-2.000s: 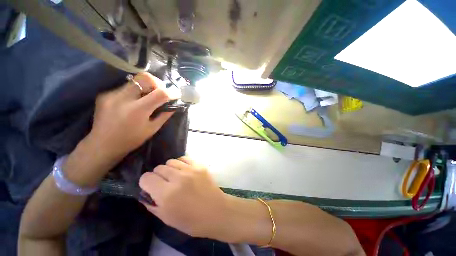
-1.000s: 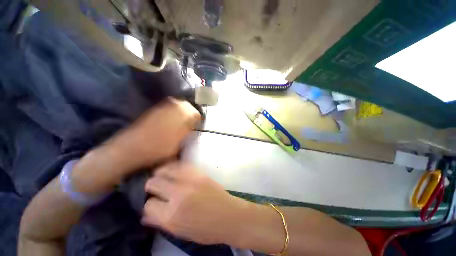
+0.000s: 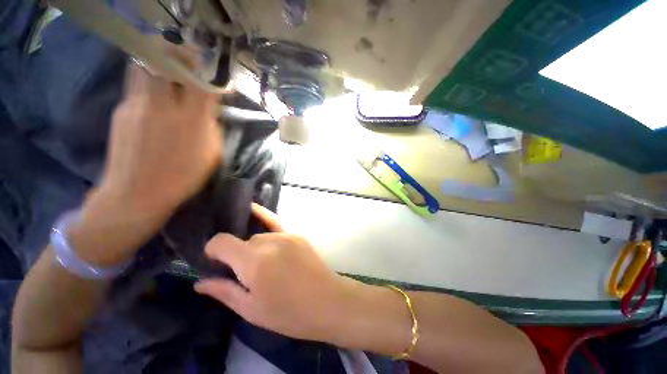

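Note:
The dark garment piece (image 3: 249, 179) lies under the machine's needle area and spreads in folds at the left and over the lap. My left hand (image 3: 164, 135) is on the cloth left of the presser foot (image 3: 293, 129), its fingers partly hidden behind machine parts. My right hand (image 3: 274, 281) is nearer the table's front edge, with the cloth between its thumb and fingers. The needle point is lost in the lamp glare.
The cream machine head (image 3: 380, 36) and green control panel (image 3: 505, 73) hang above. Blue and lime snips (image 3: 401, 184), a smartphone (image 3: 391, 117), scraps (image 3: 468, 135) and a yellow item (image 3: 543, 149) lie behind. Yellow and red scissors (image 3: 630, 270) are at far right.
My left hand has moved from beside the needle to farther left and up. My right hand stays near the front edge, its fingers now more spread. The view has shifted slightly.

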